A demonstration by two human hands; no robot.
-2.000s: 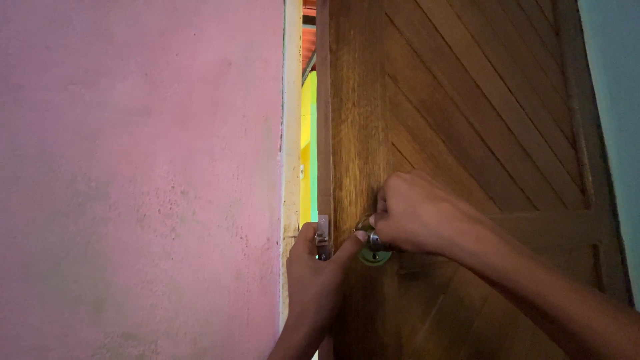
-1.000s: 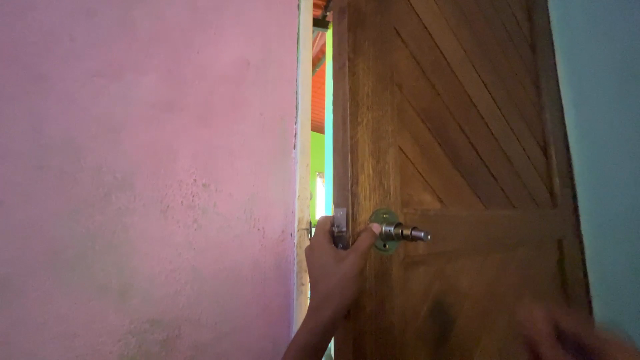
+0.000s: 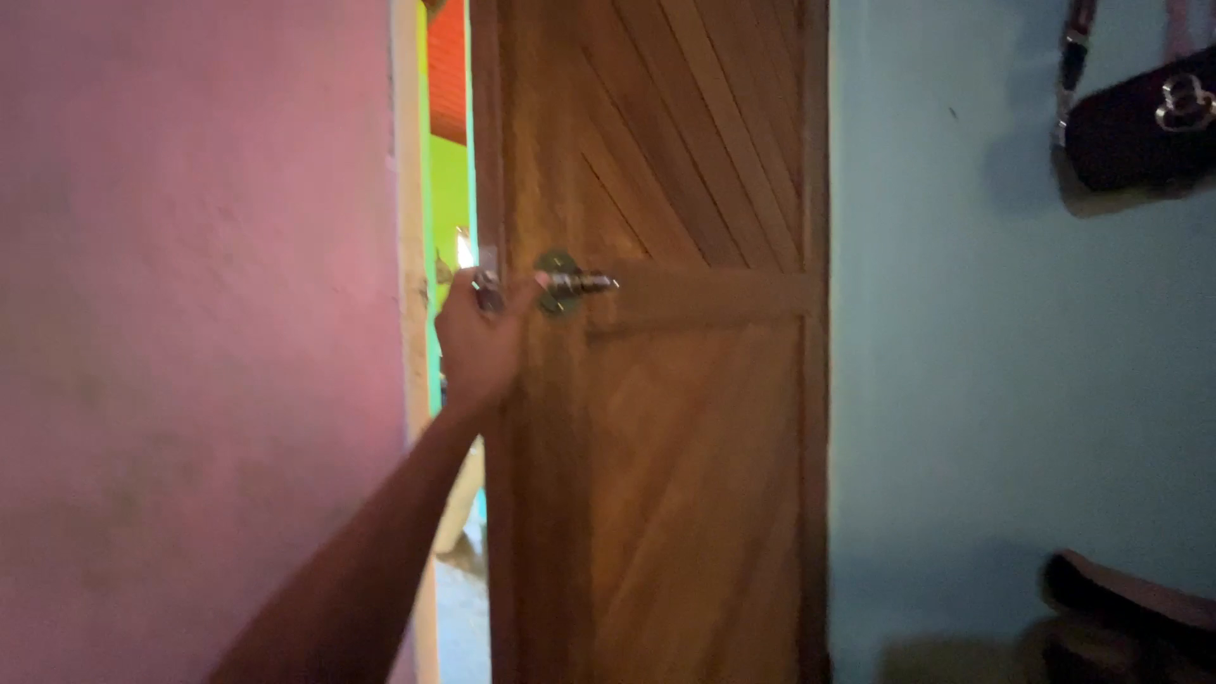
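A wooden door (image 3: 703, 427) with diagonal planks stands slightly ajar. On it a round metal plate (image 3: 558, 306) surrounds a bare metal spindle (image 3: 591, 283) that juts out to the right. My left hand (image 3: 480, 342) grips the door's edge beside the metal latch (image 3: 487, 290), its thumb touching the base of the spindle and its fingers behind the edge. Blur hides the finer parts of the lock. My right hand is out of view.
A pink wall (image 3: 209, 285) and a pale door frame (image 3: 414, 237) are at the left. Past the gap show a green wall and red roofing. On the blue wall (image 3: 931, 380) at the right hangs a dark bag (image 3: 1130, 133); a dark object is low in the corner.
My right hand was at the lock, then low at the right, and is now out of view. The spindle, covered by the hand at first, is exposed. The view has shifted right.
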